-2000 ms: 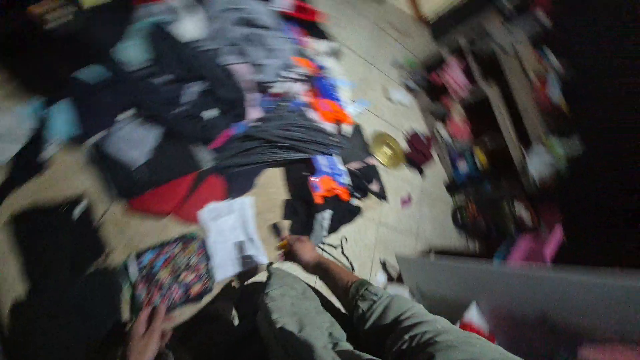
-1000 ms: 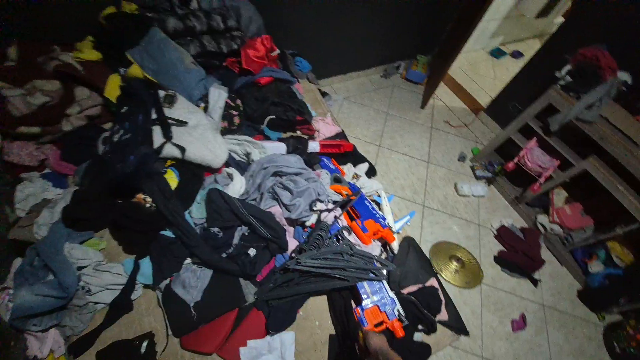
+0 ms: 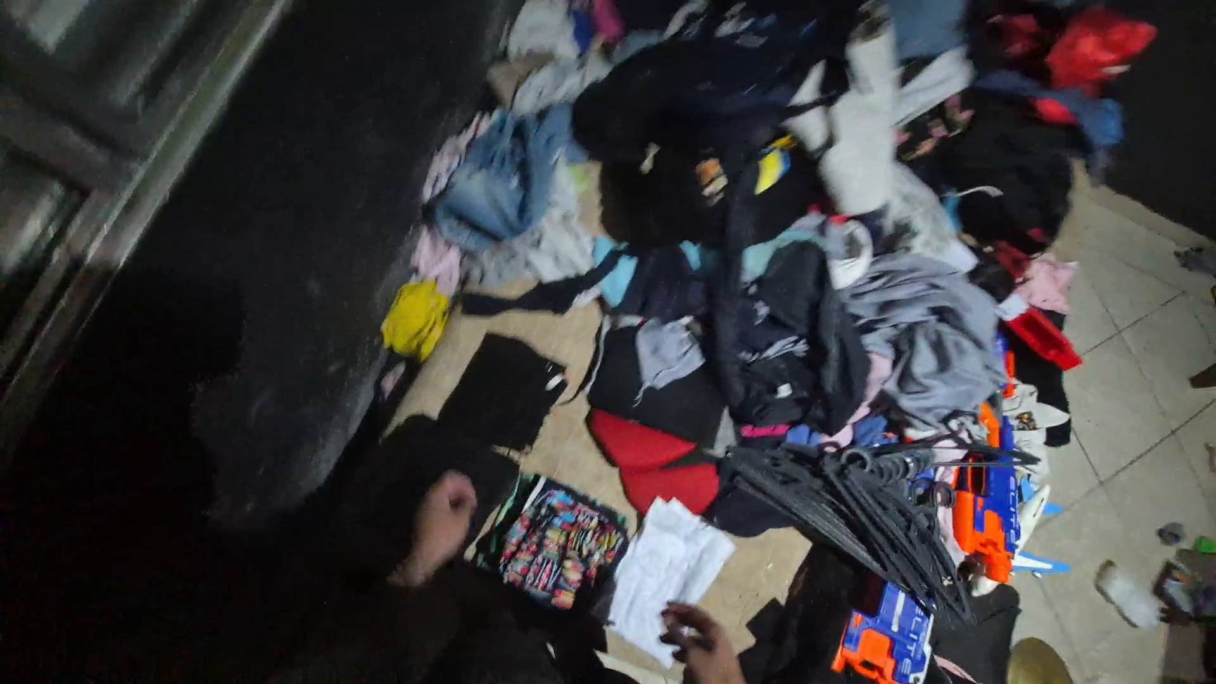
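Note:
My left hand (image 3: 445, 522), slightly blurred, hangs over dark cloth at the lower left, with a folded multicoloured patterned garment (image 3: 562, 546) to its right. At the bottom, my right hand (image 3: 698, 641) has its fingers curled at the lower edge of a folded white cloth (image 3: 665, 570); whether it grips the cloth is unclear. A folded black garment (image 3: 503, 389) lies above the left hand. Right of the white cloth are a bundle of dark hangers (image 3: 855, 508) and a blue and orange toy blaster (image 3: 888, 632). A second blaster (image 3: 988, 513) lies above it.
A large heap of clothes (image 3: 779, 332) spreads upward, with blue jeans (image 3: 499, 180) and a yellow cloth (image 3: 416, 320) at its left. A dark wall or panel (image 3: 313, 237) runs along the left. Tiled floor (image 3: 1130, 389) shows at the right, with a round brass-coloured disc (image 3: 1037, 662) below.
The view has swung left since one second ago. My right hand, at the blaster's grip a second ago, is now beside the white cloth. My left hand has come back into view.

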